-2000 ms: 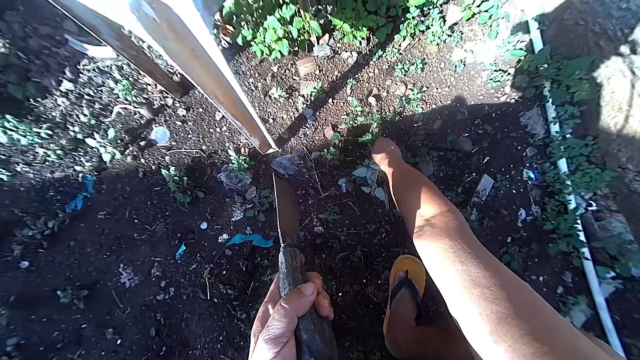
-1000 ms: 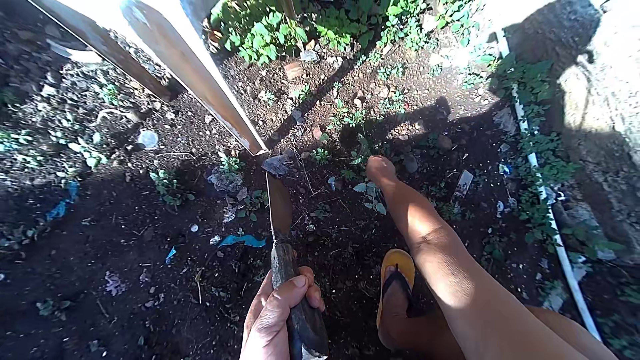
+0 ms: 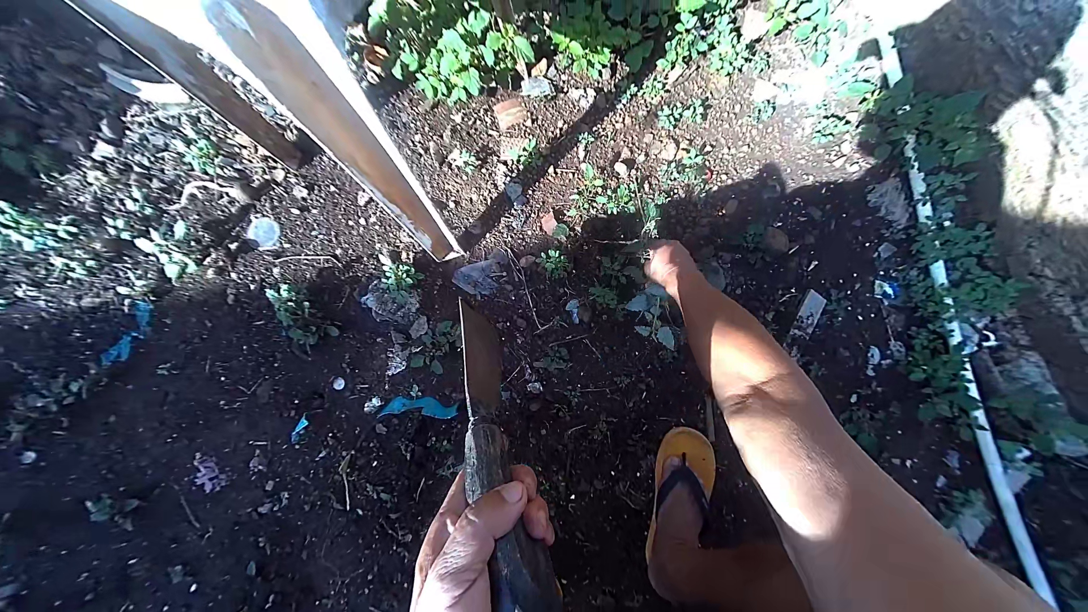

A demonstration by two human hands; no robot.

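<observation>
My left hand (image 3: pixel 489 535) grips the dark, rough handle of a knife (image 3: pixel 483 361) at the lower middle. Its broad blade points away from me, over dark soil beside small weeds. Farther out to the right, my right hand (image 3: pixel 670 262) reaches down among low green weeds (image 3: pixel 650 314). Its fingers are mostly hidden behind the back of the hand, and whether they hold a stem cannot be told. A crumpled piece of plastic (image 3: pixel 480 276) lies just past the blade tip.
Wooden posts (image 3: pixel 340 127) stand at the upper left. A white pipe (image 3: pixel 943 280) runs along the right beside a rock (image 3: pixel 1045 161). Blue plastic scraps (image 3: pixel 421 407) lie on the soil. My foot in a yellow flip-flop (image 3: pixel 684 476) is below my right arm.
</observation>
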